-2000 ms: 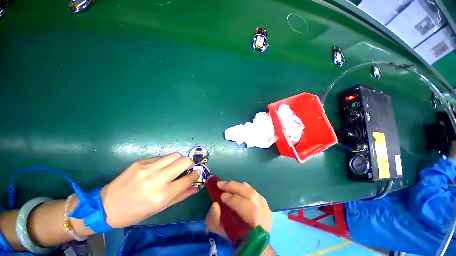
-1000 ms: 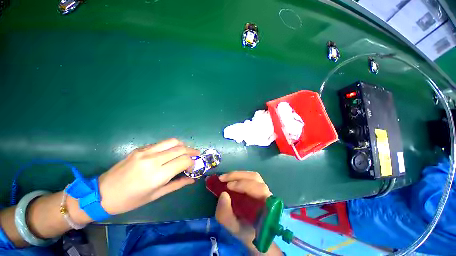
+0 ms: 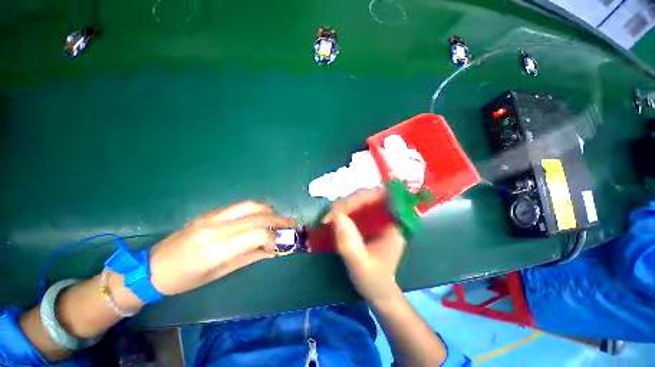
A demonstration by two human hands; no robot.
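My left hand (image 3: pixel 215 244) holds a small round circuit board assembly (image 3: pixel 286 241) by its left edge, low over the green bench top (image 3: pixel 179 129). The assembly shows a white centre. My right hand (image 3: pixel 370 251) grips the red dispensing syringe (image 3: pixel 363 221), which is blurred. Its front end points left, close to the assembly's right side; I cannot tell whether they touch. The syringe's green cap (image 3: pixel 406 207) is at the right, in front of the red bin's lower edge.
A red bin (image 3: pixel 449 165) holds white tissue; more crumpled tissue (image 3: pixel 346 179) lies left of it. A black controller (image 3: pixel 539 168) stands at right, with a blurred clear hose (image 3: pixel 447 84) nearby. Several assemblies (image 3: pixel 325 47) lie along the far side. Another person's blue sleeve (image 3: pixel 632 244) is at right.
My right hand has swung the syringe up from a downward slant, bringing its green cap towards the bin. The assembly has turned in my left hand. The whole view has shifted.
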